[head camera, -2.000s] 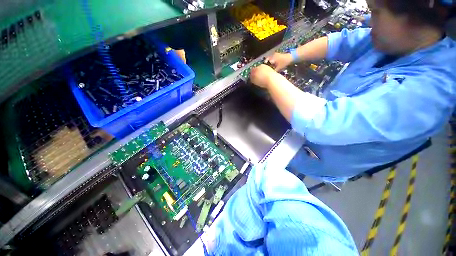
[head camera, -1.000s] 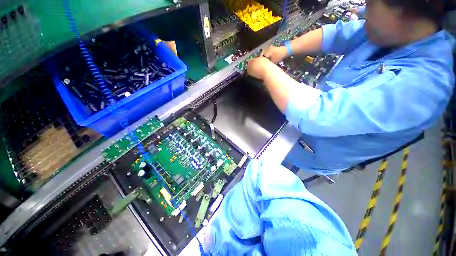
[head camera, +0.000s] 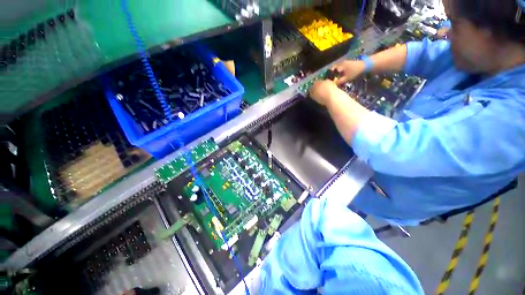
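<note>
A green circuit board (head camera: 239, 190) with silvery-white parts and a small yellow block lies in a black carrier (head camera: 288, 173) in front of me. A narrow green strip board (head camera: 187, 161) lies along its far edge. A bright blue coiled cord (head camera: 151, 78) hangs across the view and over the board. My right arm shows only as a light blue sleeve (head camera: 339, 253) at the bottom; its hand is out of view. A small dark and reddish shape (head camera: 141, 291) is cut off by the bottom edge; I cannot tell whether it is my left hand.
A blue bin (head camera: 190, 124) of black cylinders stands behind the metal rail (head camera: 103, 201), beside a tan block (head camera: 92, 170). A yellow parts bin (head camera: 325, 34) is further right. A person in a blue smock (head camera: 437, 138) works with both hands at the right.
The view has swung, so the board, bin and other person appear further right and slightly lower than a second ago. The reddish shape shows at the bottom edge. My right sleeve remains beside the carrier.
</note>
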